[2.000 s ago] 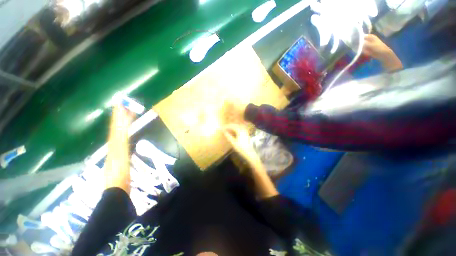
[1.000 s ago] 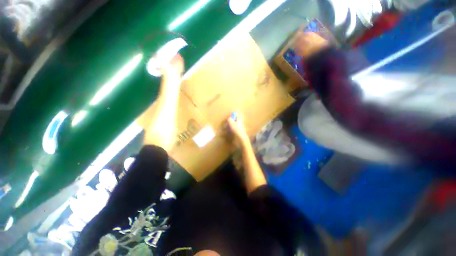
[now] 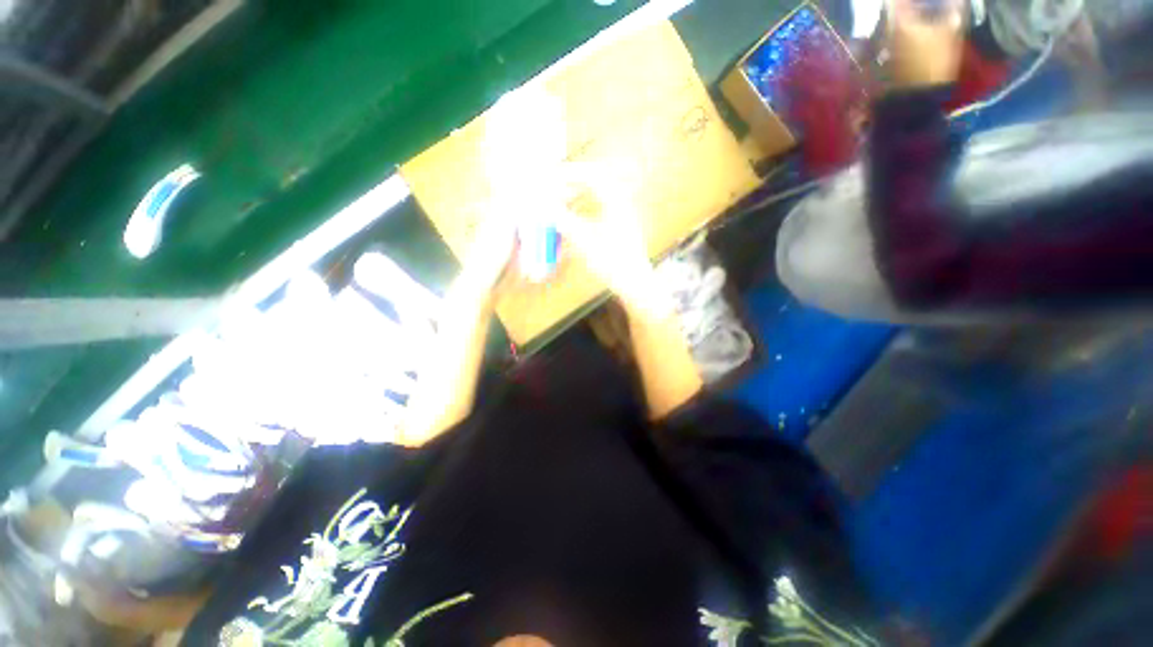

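Observation:
A white handle shell (image 3: 529, 126) with a blue battery cell (image 3: 549, 243) in its handle is between my hands over the tan cardboard (image 3: 683, 126). It is overexposed, so its outline is partly lost. My left hand (image 3: 491, 253) grips it from the left side near the handle. My right hand (image 3: 607, 240) is at its right side, close to the blue cell. The fingers of my right hand are washed out by glare, and I cannot tell whether they hold anything.
The green conveyor (image 3: 316, 126) carries another shell with a blue stripe (image 3: 159, 212). Stacked housings (image 3: 304, 354) lie at left. The battery box (image 3: 790, 76) stands beyond the cardboard. A coworker's dark sleeve (image 3: 917, 190) is at right. A clear plastic bag (image 3: 708, 310) lies beside the cardboard.
My left hand has come back from the conveyor to the cardboard with a white shell. My right hand now meets it there. The coworker's hand has moved from the battery box to the upper right.

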